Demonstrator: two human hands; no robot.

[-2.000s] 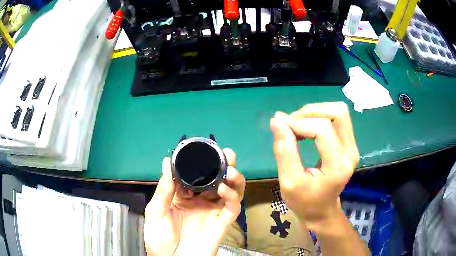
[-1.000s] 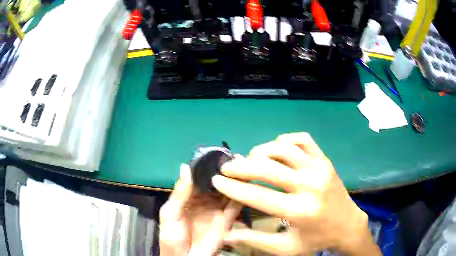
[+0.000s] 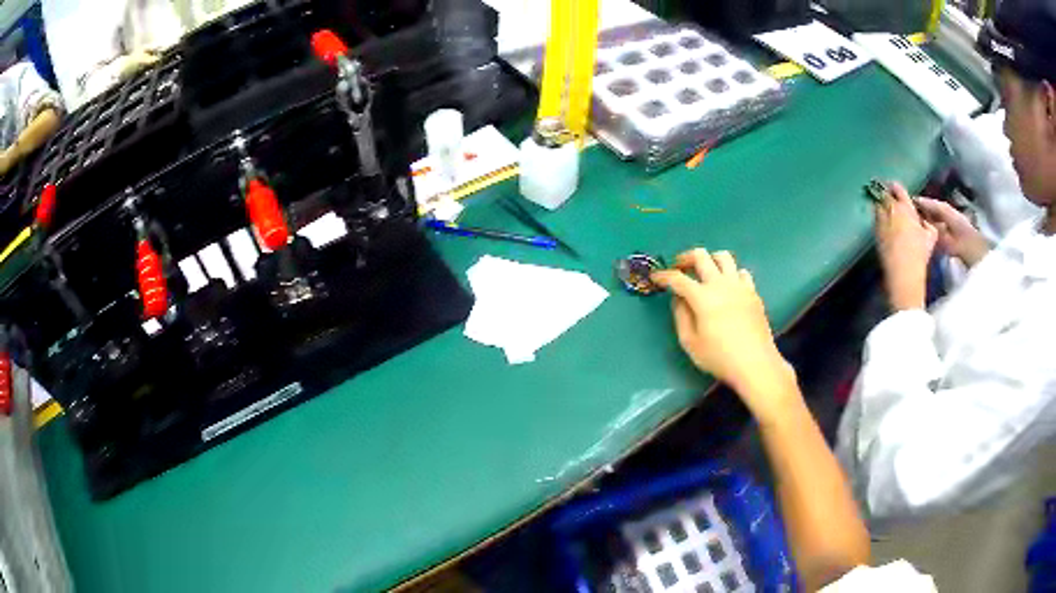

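Note:
My right hand (image 3: 724, 313) reaches out over the right part of the green mat. Its thumb and fingertips touch the right edge of a small round open watch case (image 3: 638, 273), which shows coppery details inside and a silver rim. The case lies on the mat, right of an irregular white sheet (image 3: 530, 306). Whether the fingertips grip the case or only touch it is hard to tell. My left hand is not in view, and the dark-faced watch unit is not in view either.
A black pressing fixture (image 3: 382, 307) with red clamp grips stands at left. A blue pen (image 3: 492, 235), a small bottle (image 3: 549, 171), a yellow post (image 3: 569, 70) and a blister tray (image 3: 683, 87) are behind. A blue crate (image 3: 573, 544) sits below. A person in white works at right.
The view has swung to the right. My right hand has left the dark-faced watch unit and moved to the open case on the mat. My left hand and that unit have gone out of view.

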